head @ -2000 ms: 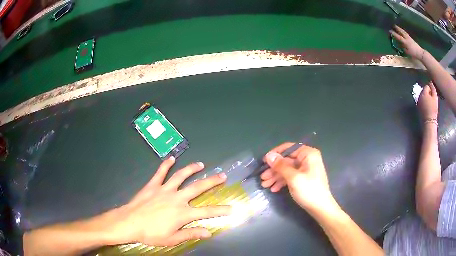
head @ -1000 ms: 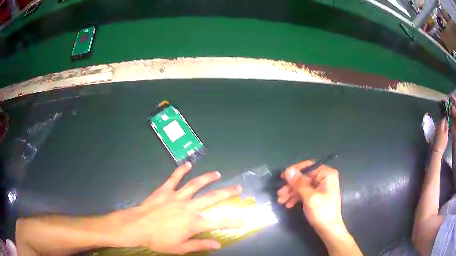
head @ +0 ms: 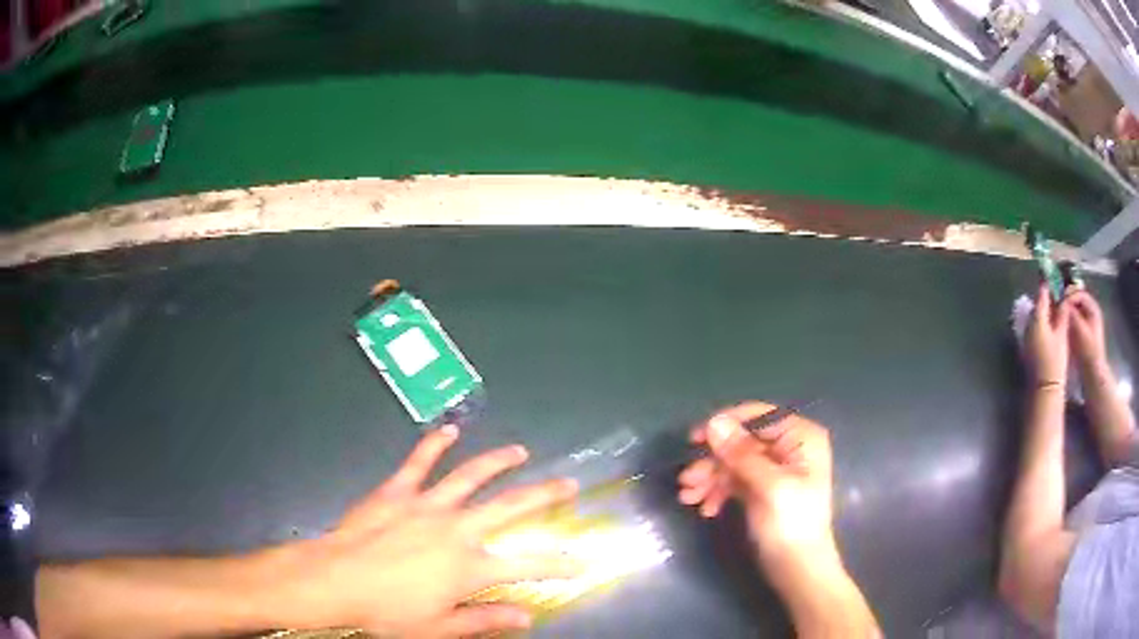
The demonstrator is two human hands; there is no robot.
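Note:
A phone assembly [head: 417, 355] with a green circuit board and a white square lies tilted on the dark mat, its orange tab at the far end. My left hand [head: 419, 543] lies flat with fingers spread over the shiny yellow tape strips [head: 600, 549]; its index fingertip is at the phone's black near end. My right hand [head: 768, 481] holds dark tweezers [head: 772, 418] like a pen, right of the strips. The tweezer tips near the sheet are blurred; I cannot tell whether they hold a piece.
A pale worn edge strip [head: 500, 204] separates the dark mat [head: 700, 325] from the green conveyor belt [head: 562, 125]. Another phone [head: 147, 139] lies on the belt at far left. At right, another person's hands [head: 1062, 327] hold a green-faced phone [head: 1048, 268].
The view has shifted. The person at right has brought a phone off the belt and now holds it in both hands. My hands keep nearly the same pose over the sheet.

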